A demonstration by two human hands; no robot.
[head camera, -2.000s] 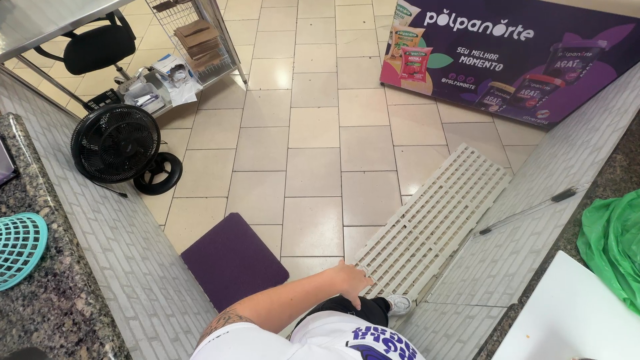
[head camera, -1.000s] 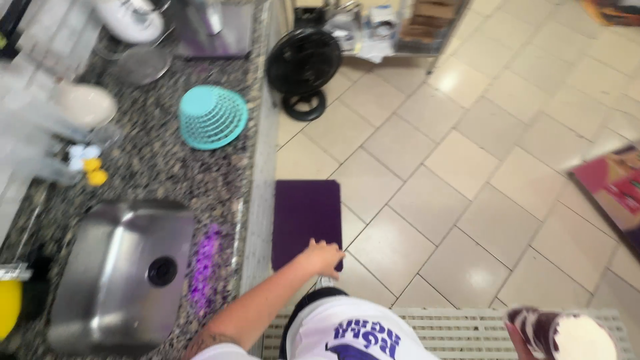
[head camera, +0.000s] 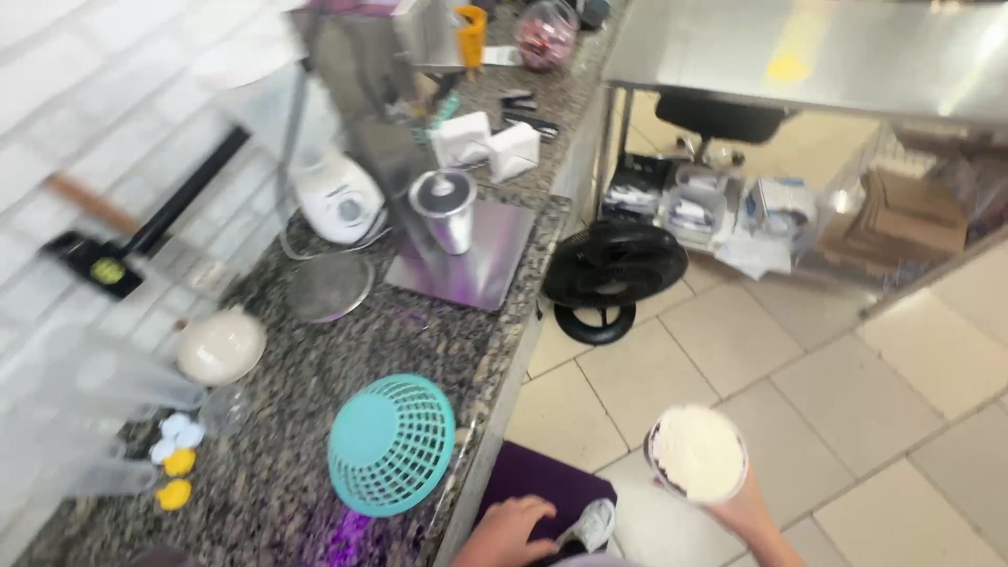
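A cup with a dark filling and a creamy white top is held in my right hand, out over the tiled floor. My left hand is empty, fingers apart, low beside the granite counter's edge and above a purple mat. Nearest to it on the counter, a turquoise plastic basket lies upside down. Farther along stands a metal cup of a mixer on a steel base.
A white blender, a round sieve and a pale bowl stand along the tiled wall. A black fan is on the floor beside the counter. Beyond it, a steel table has cardboard on its lower shelf.
The view has swung left to the counter. The cup, at the lower right edge a second ago, is now fully in sight in my right hand. Two seconds ago no cup was visible.
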